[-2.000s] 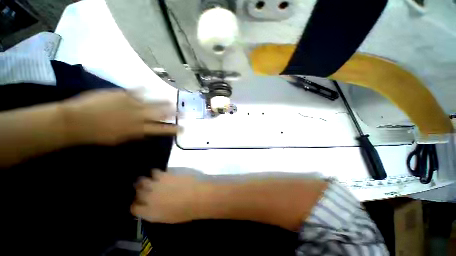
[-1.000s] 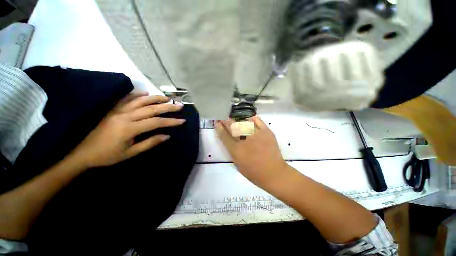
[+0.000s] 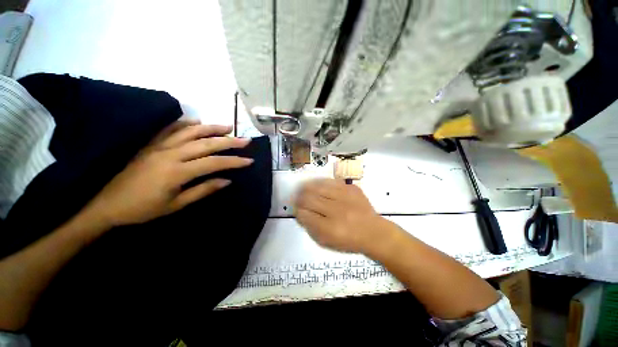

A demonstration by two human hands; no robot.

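Black cloth (image 3: 146, 271) covers the left of the machine table, its right edge beside the needle plate (image 3: 279, 152). My left hand (image 3: 179, 169) lies flat on the cloth, fingers spread towards the needle area. My right hand (image 3: 335, 213) is right of the cloth, over the front edge of the machine bed. Its fingers are curled and blurred; whether they hold anything fine cannot be told. The off-white machine head (image 3: 379, 61) hangs above, hiding the needle. A small brown piece (image 3: 300, 153) shows by the plate. A cream ribbed block (image 3: 349, 169) is just above my right hand.
A black-handled screwdriver (image 3: 489, 227) and black-handled scissors (image 3: 541, 230) lie at the right. A large pale ribbed knob (image 3: 525, 110) and a yellow-orange strip (image 3: 576, 176) are at the upper right. A printed scale (image 3: 318, 275) runs along the front table edge.
My right hand has drawn back from the needle area towards the front edge, its fingers now curled. My left hand and the cloth have barely moved. The machine head appears shifted with the view.
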